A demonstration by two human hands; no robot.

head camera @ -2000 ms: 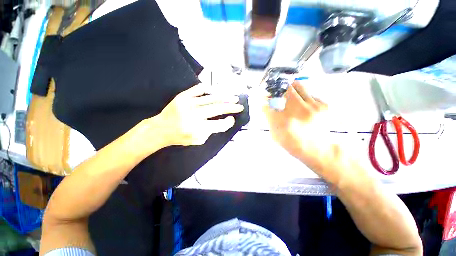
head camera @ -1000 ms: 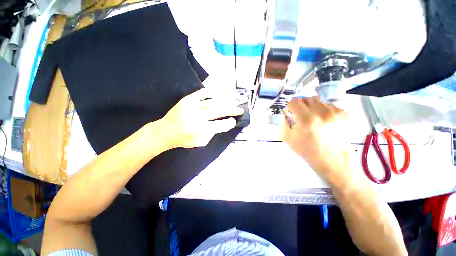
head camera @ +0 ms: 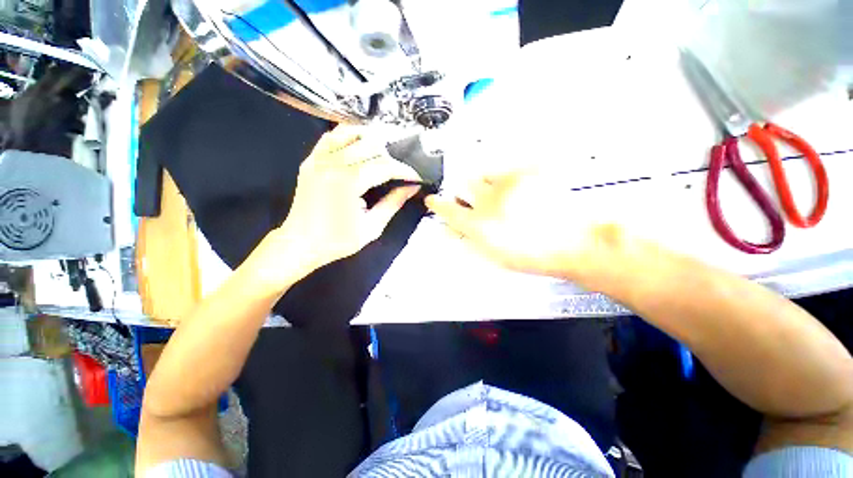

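The black fabric panel [head camera: 245,154] lies on the white machine table and the brown board, its front part hanging over the table edge. My left hand [head camera: 339,191] lies on the panel and pinches its narrow right end between thumb and fingers. A small greyish piece of the fabric end [head camera: 417,159] shows just in front of the presser foot area [head camera: 430,114]. My right hand [head camera: 500,219] has its fingertips at the same fabric end, touching or close to my left fingertips. Whether it grips the edge is hard to tell in the glare.
Scissors with red and orange-red handles [head camera: 739,177] lie on the table at right. The sewing machine head [head camera: 281,47] stands above the fabric. A grey box with a round vent [head camera: 51,207] is at far left, beside the brown board [head camera: 173,271]. The ruler-marked table edge [head camera: 589,303] runs in front.
The view has turned and shifted, bringing the grey box into sight. My right hand has moved from beside the needle area to the fabric end at my left fingertips. My left hand still holds the panel.
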